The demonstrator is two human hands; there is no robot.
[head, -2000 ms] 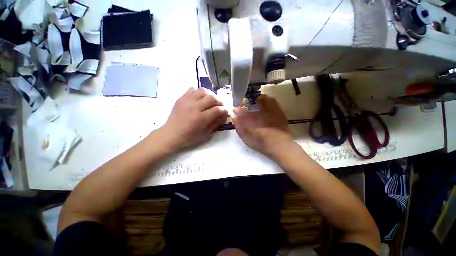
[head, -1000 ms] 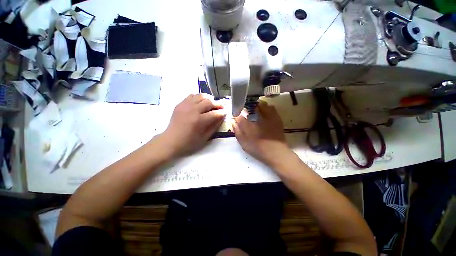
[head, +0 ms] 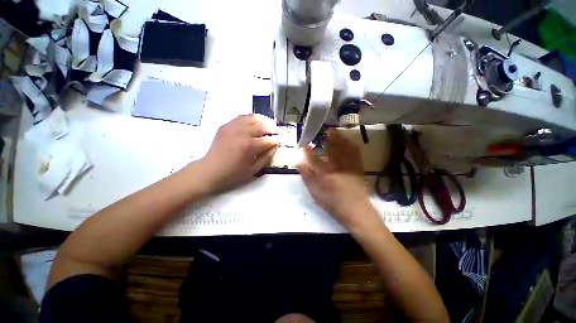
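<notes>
My left hand lies beside the needle area of the white sewing machine, fingertips at a brightly lit pale piece. My right hand is just right of the presser foot, blurred, with its fingers bent. Whether either hand grips the piece is hidden by glare and the fingers. A dark fabric piece shows behind my left fingertips. A stack of black rectangles and a grey rectangle lie at the upper left.
Black-handled scissors and red-handled scissors lie right of my right hand. A heap of black-and-white pieces is at the far left, with loose white pieces below it. A printed ruler runs along the front edge.
The camera view has shifted, showing more of the machine. My right hand has moved slightly away from my left, and its fingers have opened a little. My left hand stays near the needle area.
</notes>
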